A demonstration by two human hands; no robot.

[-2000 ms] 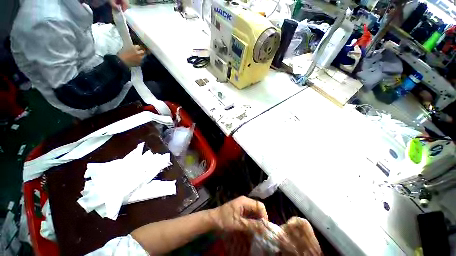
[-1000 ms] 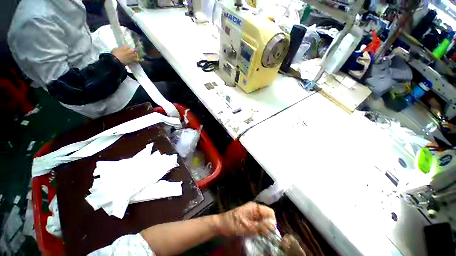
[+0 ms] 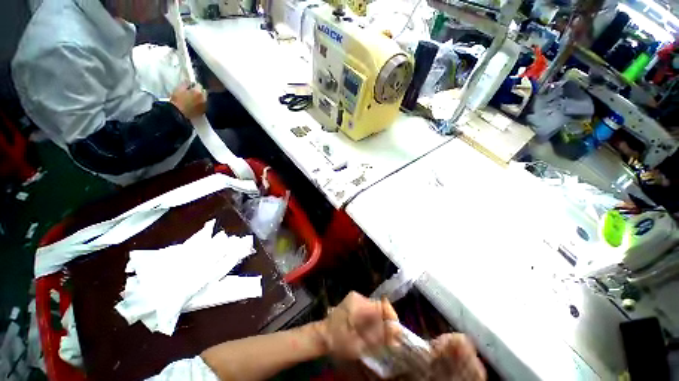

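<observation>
A small white fabric piece (image 3: 398, 351) is stretched between my two hands at the bottom centre, in front of the table edge. My left hand (image 3: 359, 326) is closed on its left end. My right hand (image 3: 456, 359) is blurred and holds its right end near the bottom edge. Stacked white cut pieces (image 3: 186, 277) lie overlapping on a dark brown board (image 3: 216, 338) to the left. The fingertips and the piece's exact shape are blurred.
The board sits over a red basket (image 3: 313, 249). A long white strip (image 3: 149, 208) runs across it to another person's hand (image 3: 190, 100). A yellow sewing machine (image 3: 361, 78), black-handled scissors (image 3: 295, 101) and a black phone-like rectangle (image 3: 645, 350) are on the white table (image 3: 447, 223).
My hands now hold the white piece pulled out between them; a second ago my right hand was lower and more cut off. The other person's hand has shifted slightly along the strip.
</observation>
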